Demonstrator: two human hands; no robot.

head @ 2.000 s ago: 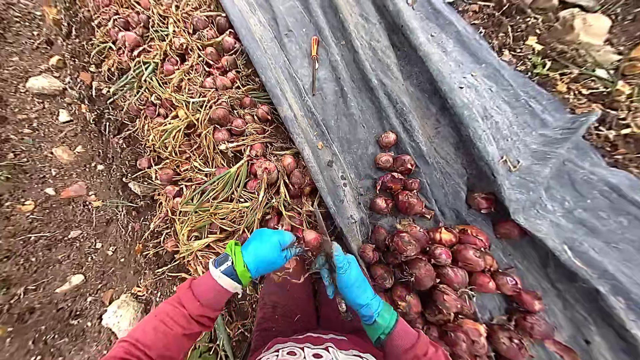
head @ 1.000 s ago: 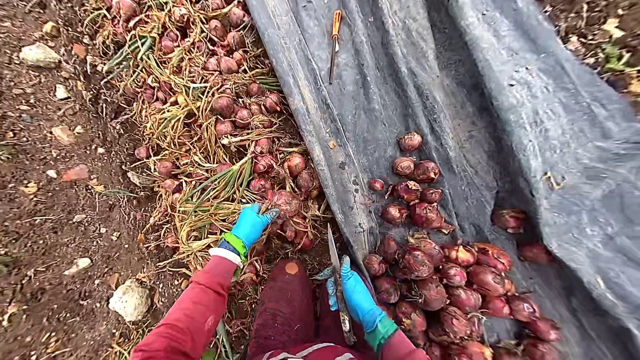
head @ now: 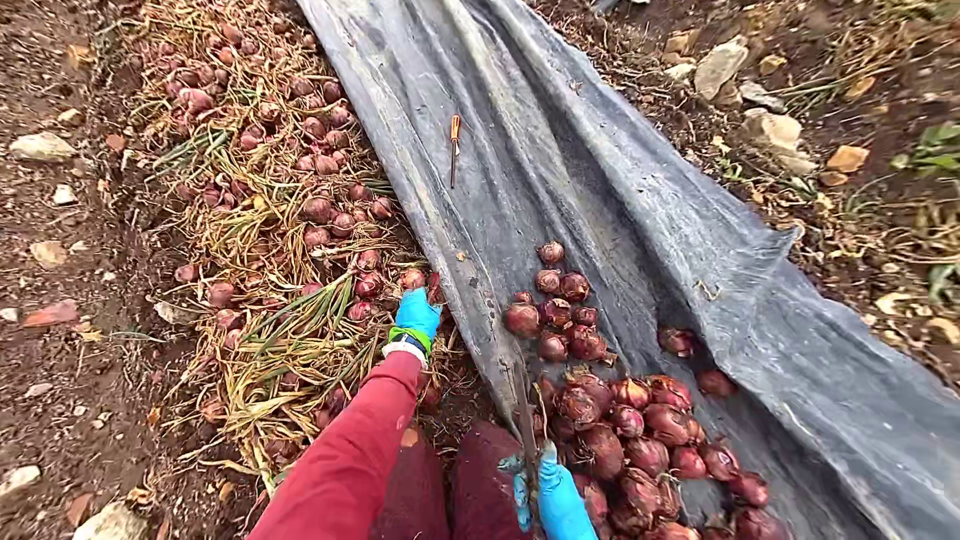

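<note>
My left hand (head: 418, 313), in a blue glove, reaches to the edge of the onion row and touches a red onion (head: 412, 279); whether its fingers are closed on it cannot be told. My right hand (head: 553, 495), also blue-gloved, is low in the view, closed around a knife (head: 525, 420) whose blade points up and away. Beside that hand, trimmed red onions (head: 602, 450) lie heaped on a grey plastic sheet (head: 480, 247). On the left, more red onions (head: 317, 210) lie among dry tops and some green leaves (head: 311, 315).
A screwdriver-like tool with an orange handle (head: 455, 129) lies on the sheet ahead. Bare soil with stones (head: 43, 147) runs along the left. Beyond the sheet at right are larger stones (head: 720, 67) and dry plants. My knees (head: 484, 480) are close to the sheet's near edge.
The onion held between my hands two seconds ago is no longer there. My left hand has moved forward, reaching to the row beside the sheet. My right hand still holds the knife.
</note>
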